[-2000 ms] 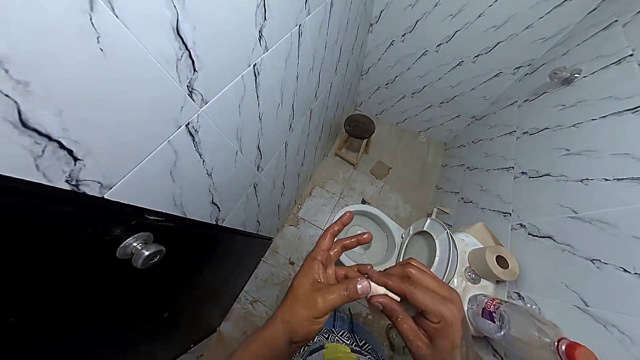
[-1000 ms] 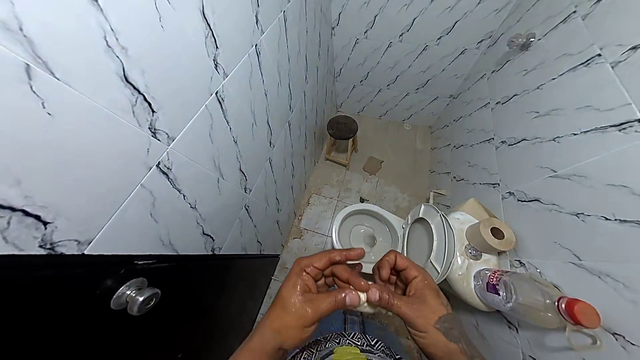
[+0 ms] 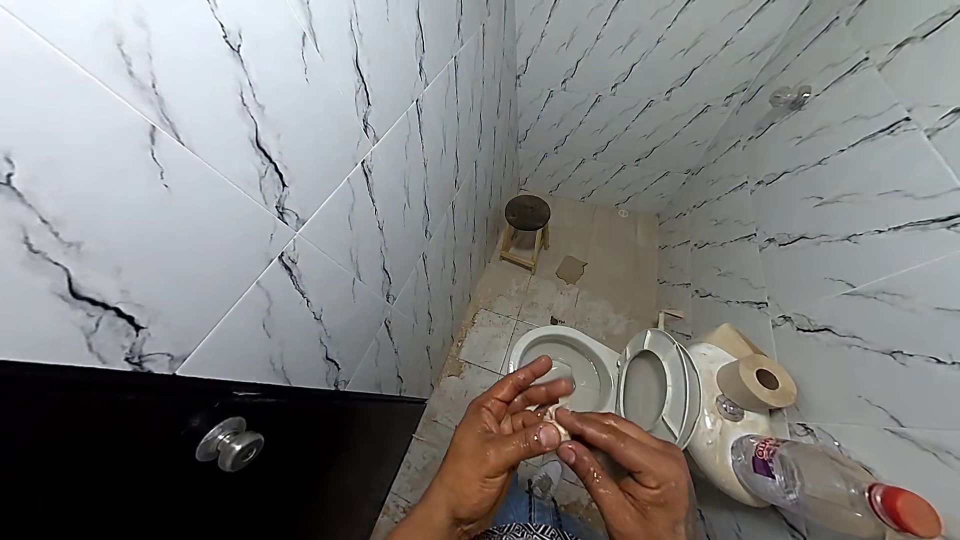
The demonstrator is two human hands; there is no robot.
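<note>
My left hand [image 3: 502,435] and my right hand [image 3: 630,465] meet low in the middle of the head view, both wet. Between their fingertips is a small off-white piece [image 3: 556,421], mostly covered by the fingers; what it is cannot be told. The left thumb and fingers pinch it, while the right index finger touches it from the right. Just beyond the hands lies the open toilet bowl [image 3: 592,360], with its raised seat [image 3: 645,382] leaning on the tank [image 3: 716,442].
A toilet paper roll [image 3: 757,381] and a clear plastic bottle with a red cap [image 3: 817,476] stand by the tank. A wooden stool [image 3: 527,214] stands farther back. At left is a black door [image 3: 112,450] with a metal knob [image 3: 229,444], beside marbled wall tiles.
The fingers have shifted around the small off-white piece; the left fingers are more spread than one second ago. Both hands have stayed close together.
</note>
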